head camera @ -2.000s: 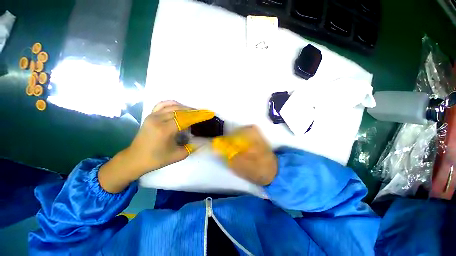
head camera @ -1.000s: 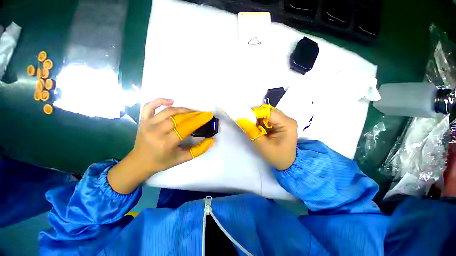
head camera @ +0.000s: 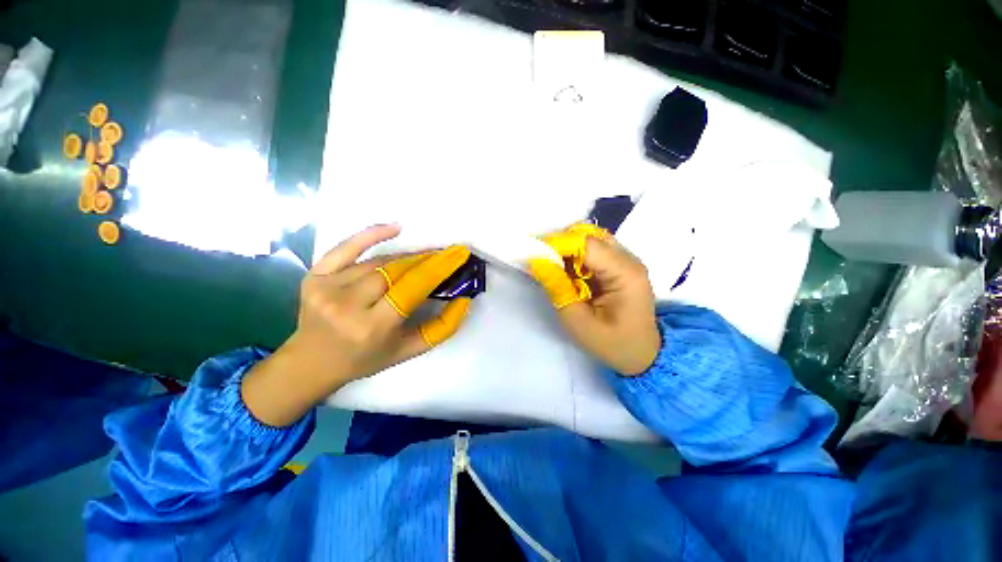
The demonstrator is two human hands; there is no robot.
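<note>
My left hand (head camera: 379, 302), with yellow finger cots on the thumb and fingers, holds a black glossy watch-like housing (head camera: 464, 280) between thumb and fingertips over the white work sheet (head camera: 429, 143). My right hand (head camera: 599, 291), also in yellow cots, is just to the right with thumb and fingers pinched on a white cloth (head camera: 533, 255), which blends into the sheet, so its outline is hard to tell. The hands are apart. Another black housing (head camera: 676, 126) lies at the sheet's upper right. One more housing (head camera: 611, 211) is partly covered by a white wipe (head camera: 725, 209).
A black tray (head camera: 714, 55) of parts lies at the top. A small white card (head camera: 568, 66) lies below it. A translucent bottle (head camera: 895, 227) and clear plastic bags (head camera: 901, 340) are right. Spare finger cots (head camera: 99, 176), a shiny plastic sheet (head camera: 214, 88) and white tissue (head camera: 22, 93) are left.
My right hand, blurred and close to the left hand two seconds ago, has moved right and now pinches the white cloth. The housing in my left hand has tilted.
</note>
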